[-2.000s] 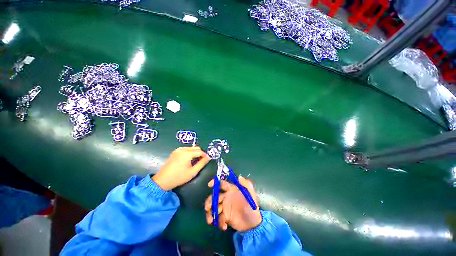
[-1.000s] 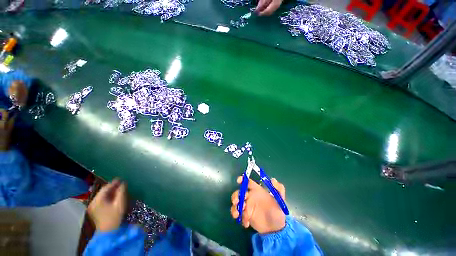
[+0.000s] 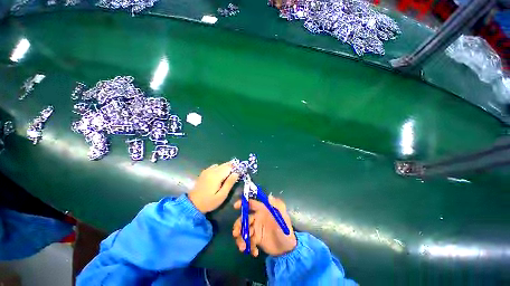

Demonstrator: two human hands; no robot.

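Observation:
My right hand (image 3: 267, 226) holds blue-handled side cutters (image 3: 246, 215), their silvery jaws pointing up at a small silvery moulded piece (image 3: 239, 166). My left hand (image 3: 213, 187) pinches that piece at its left side, just above the jaws. Small shiny trimmed parts (image 3: 253, 162) lie right beside it, close to the jaw tips. Whether the jaws touch the piece is too small to tell. A large tangled heap of untrimmed shots (image 3: 126, 111) lies to the left on the green bench (image 3: 335, 184), with single shots at its lower edge.
A white hexagonal tag (image 3: 194, 118) lies right of the heap. More silvery pieces (image 3: 39, 124) lie at far left. Another heap (image 3: 346, 25) is across the raised strip. A slanting metal post (image 3: 470, 165) stands at right, another (image 3: 442, 39) at upper right, beside clear plastic (image 3: 481, 58).
My left hand has come back from the bench's near edge at lower left and taken hold of a piece at the cutters. The single shot right of the heap has left its place. The view has shifted.

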